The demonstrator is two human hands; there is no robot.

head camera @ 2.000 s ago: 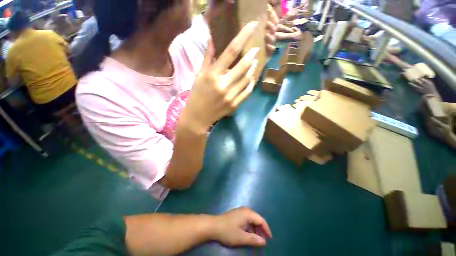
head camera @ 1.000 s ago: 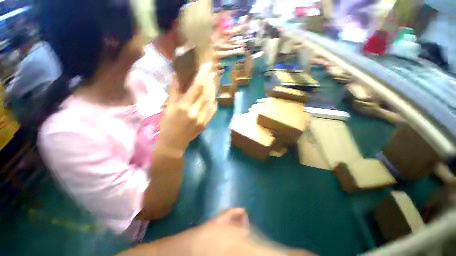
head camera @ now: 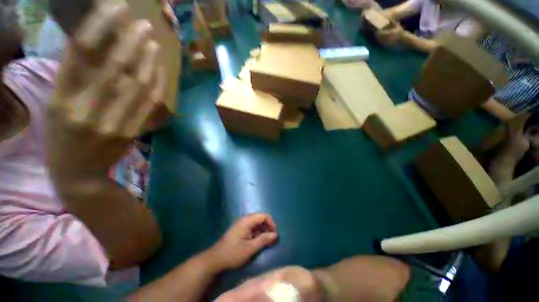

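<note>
My left hand (head camera: 248,238) rests on the green bench top (head camera: 331,189), loosely curled, with nothing visible in it. My right hand (head camera: 286,285) is at the bottom edge, blurred and cut off, with a whitish patch on it. Its fingers are hidden, and its forearm comes in from the right. Neither hand touches a carton. The nearest brown cartons (head camera: 248,112) lie piled beyond my left hand.
A person at left in a pink top holds up a carton (head camera: 168,65). Flat cardboard (head camera: 357,88), a white strip (head camera: 344,54) and a carton (head camera: 402,122) lie beyond. At right are cartons (head camera: 455,177), another person's arms and a cream pipe (head camera: 461,232).
The view has turned right and down, so the pile and the person in pink sit further left. My right forearm now shows at the bottom. My left hand is still loosely curled.
</note>
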